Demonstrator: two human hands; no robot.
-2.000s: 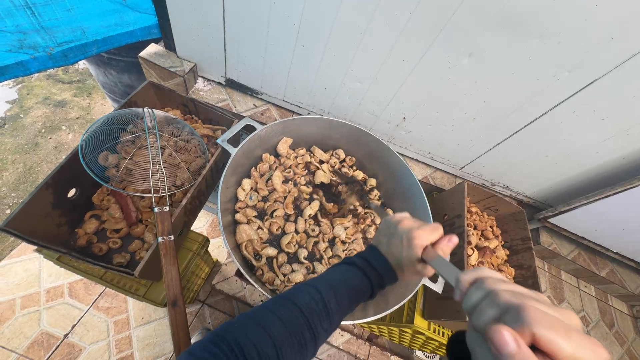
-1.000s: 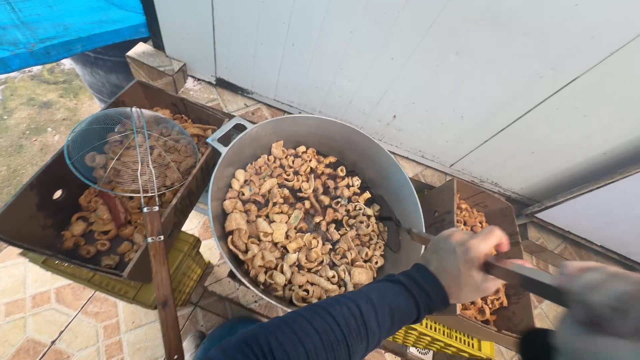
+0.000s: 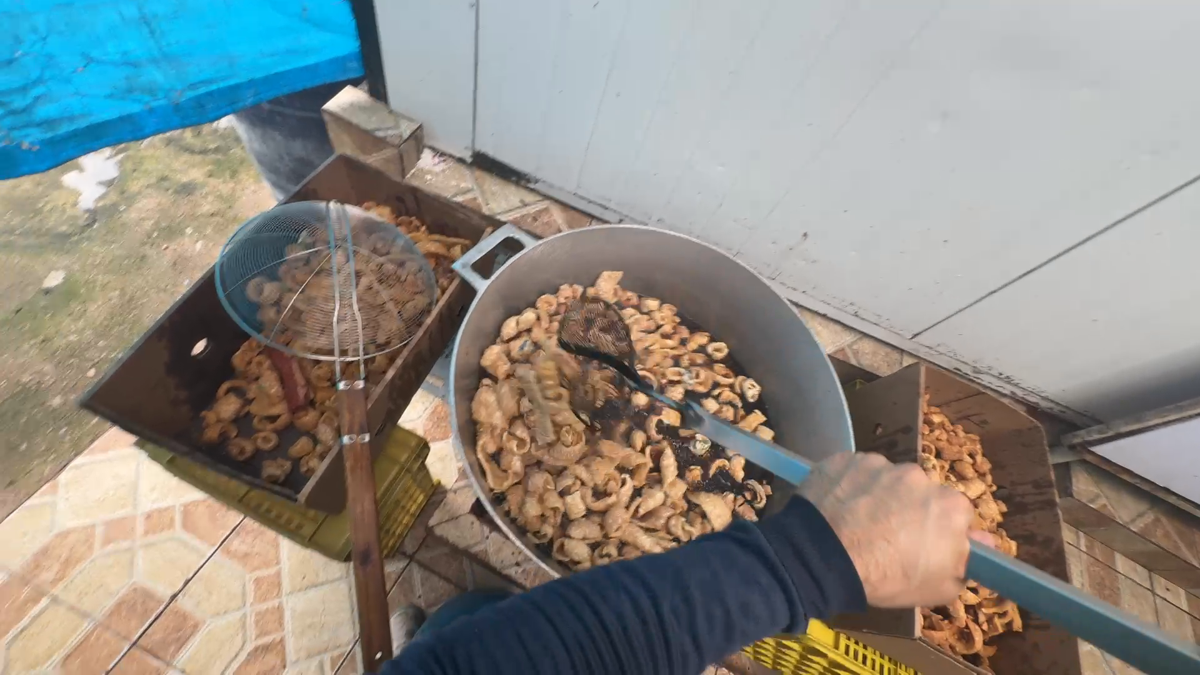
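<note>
My left hand (image 3: 886,530), in a dark blue sleeve, is closed around the long metal handle (image 3: 1059,595) of a skimmer, over the right rim of a large metal pot. The skimmer's dark, perforated-looking head (image 3: 597,330) is over the curled fried pieces (image 3: 600,469) in the pot (image 3: 797,384). Dark liquid shows between the pieces. My right hand is out of view; the handle runs out at the lower right. A round wire-mesh strainer (image 3: 328,281) with a wooden handle (image 3: 364,525) lies across a box at the left.
The left box (image 3: 169,366) holds fried pieces and stands on a yellow plastic crate (image 3: 403,487). At right, another box (image 3: 1027,497) holds more pieces (image 3: 966,469), near a yellow crate (image 3: 816,652). A pale panel wall (image 3: 797,122) stands behind the pot; a blue tarp (image 3: 169,66) hangs upper left.
The skimmer's head has moved from the pot's right side to the upper middle of the pieces. My left hand still grips the handle; my right hand has gone out of view.
</note>
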